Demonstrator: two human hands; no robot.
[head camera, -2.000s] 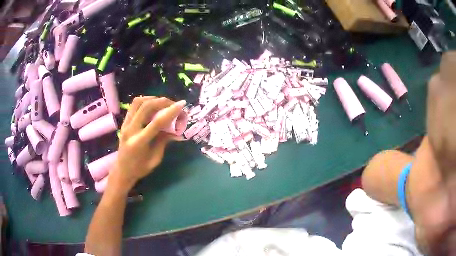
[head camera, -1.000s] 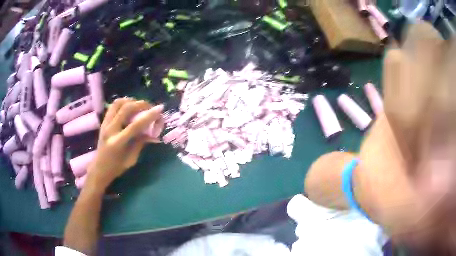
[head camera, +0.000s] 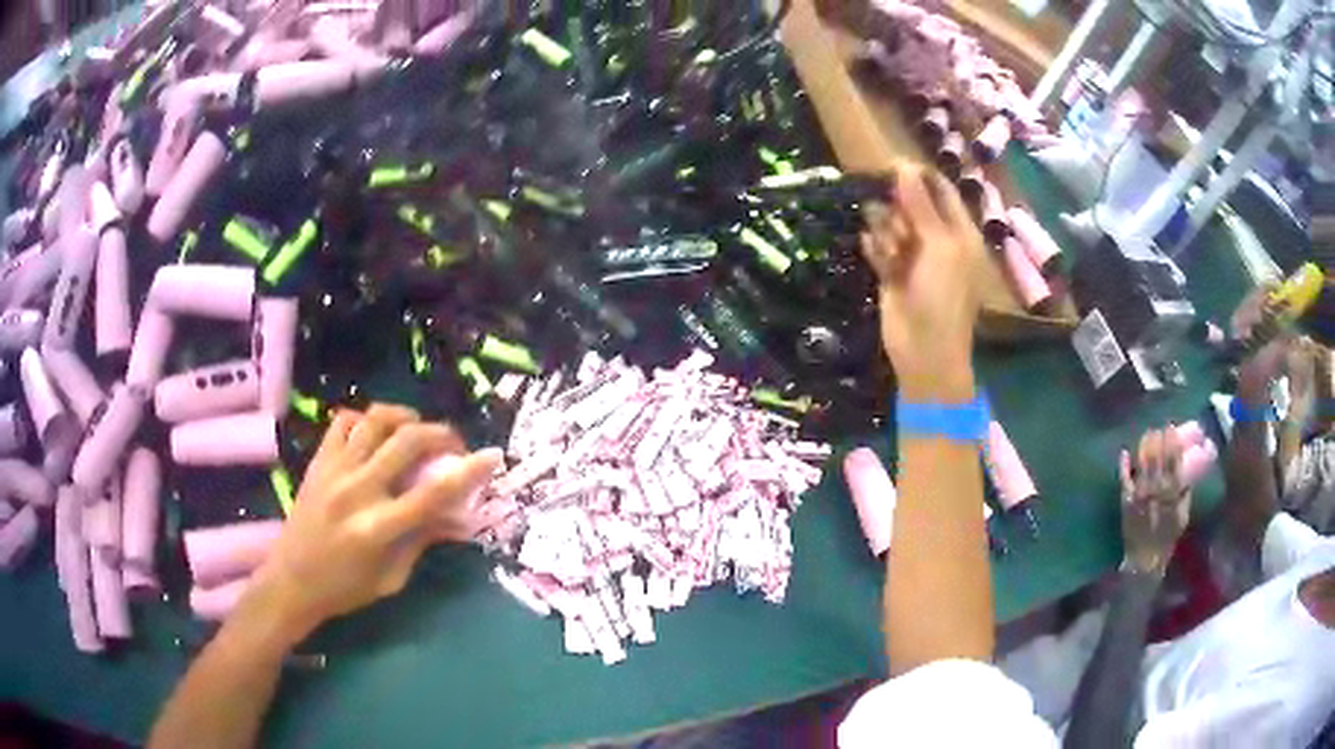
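Observation:
My left hand is at the left edge of the trim-piece pile, closed around a pink housing, mostly covered by the fingers. The small pink and white trim pieces lie in one loose pile right of it. My right hand, with a blue wristband, is over the right end of the heap of black inner units with lime-green parts. Its fingers are bent and blurred; whether they hold anything cannot be told.
Pink housings are heaped at the left. Part-assembled units lie beside my right forearm. A carton with pink tubes and a black box stand behind. Another forearm reaches in from the top. People work at the right; one hand holds something pink.
My right hand has moved from the near right to the black heap. My left hand still holds the housing. The view has swung right and up, showing people and another forearm.

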